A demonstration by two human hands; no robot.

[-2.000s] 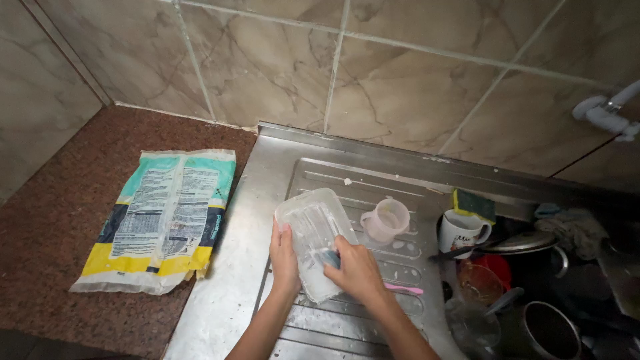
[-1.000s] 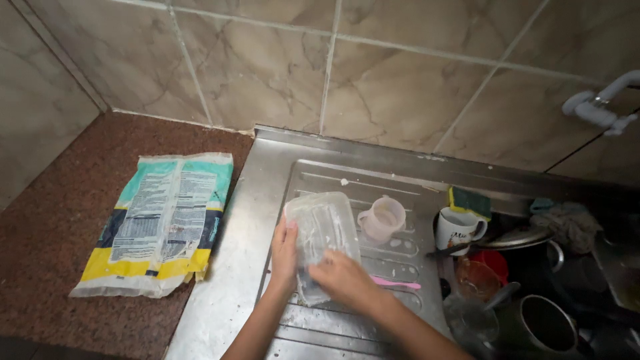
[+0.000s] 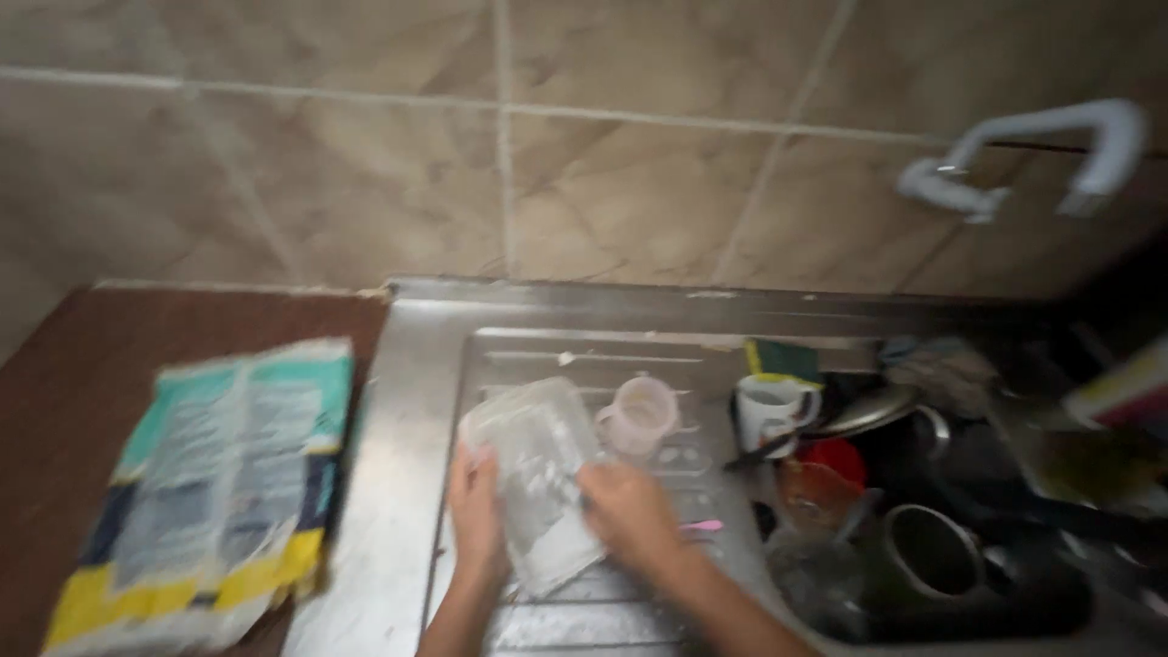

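My left hand (image 3: 479, 506) grips the left side of a translucent rectangular plastic container (image 3: 538, 465), which is tilted over the ribbed steel drainboard. White material lies at the container's lower end. With fingers curled, my right hand (image 3: 625, 511) is at the container's right edge; motion blur hides whether it holds a utensil. A pale pink plastic cup (image 3: 641, 415) stands just beyond it. Part of a pink plastic utensil (image 3: 703, 526) shows on the drainboard to the right of my right wrist.
A printed plastic bag (image 3: 214, 484) lies on the brown counter at left. On the right, the sink holds a white mug (image 3: 771, 415), a metal pot (image 3: 933, 552), a red container (image 3: 835, 461) and other dishes. A sponge (image 3: 783, 360) rests on the mug. A white faucet (image 3: 1031, 155) projects from the tiled wall.
The view has shifted, bringing more of the faucet into sight. My left hand keeps its hold on the container while my right hand has moved from over its inside to its right edge.
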